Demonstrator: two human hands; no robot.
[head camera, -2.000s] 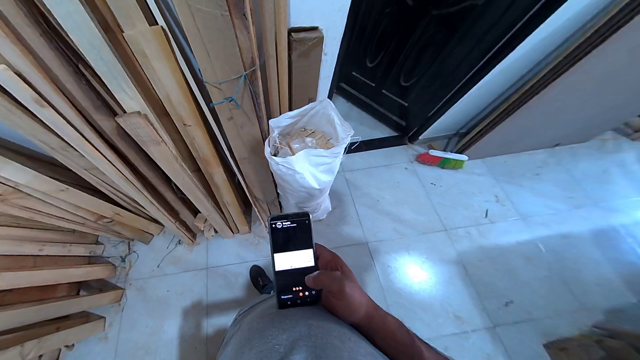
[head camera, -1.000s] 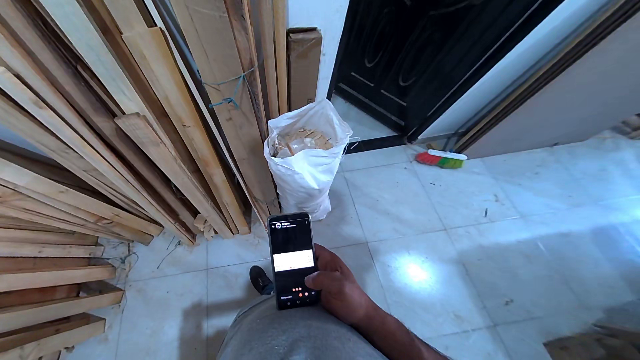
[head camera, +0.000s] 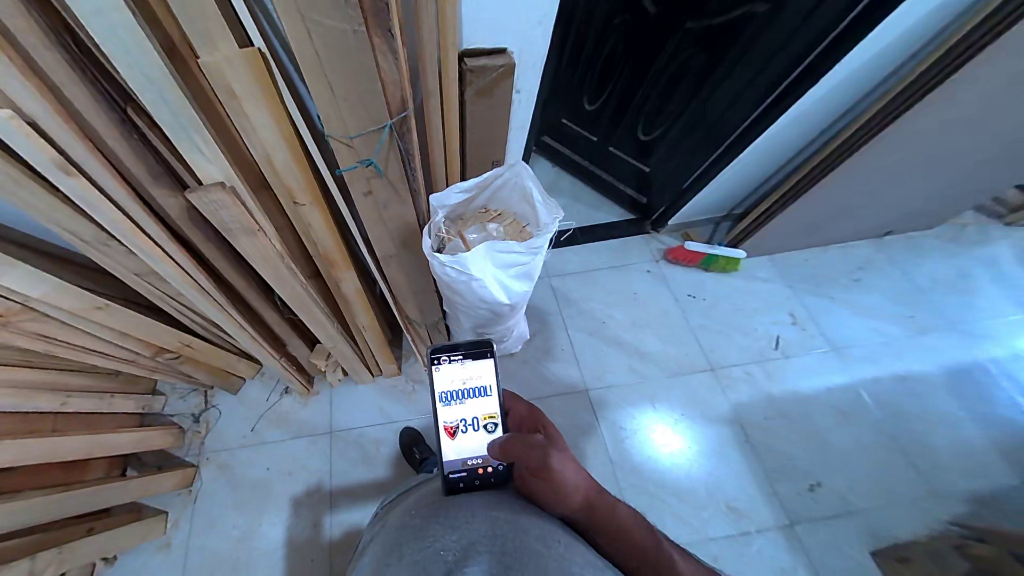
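My right hand holds a smartphone upright in front of my grey-clothed belly, its thumb resting on the lower right of the lit screen. The screen shows a mostly white picture with writing and two crests. Just beyond the phone stands a white woven sack, its mouth wide and wood scraps with some clear plastic inside. My left hand is out of view.
Long wooden boards lean at the left, with stacked board ends below them. A cardboard box stands behind the sack, near a black door. A red and green brush head lies on the tiled floor.
The phone screen has changed from mostly black with a white band to a mostly white picture. My right hand has stayed in about the same place.
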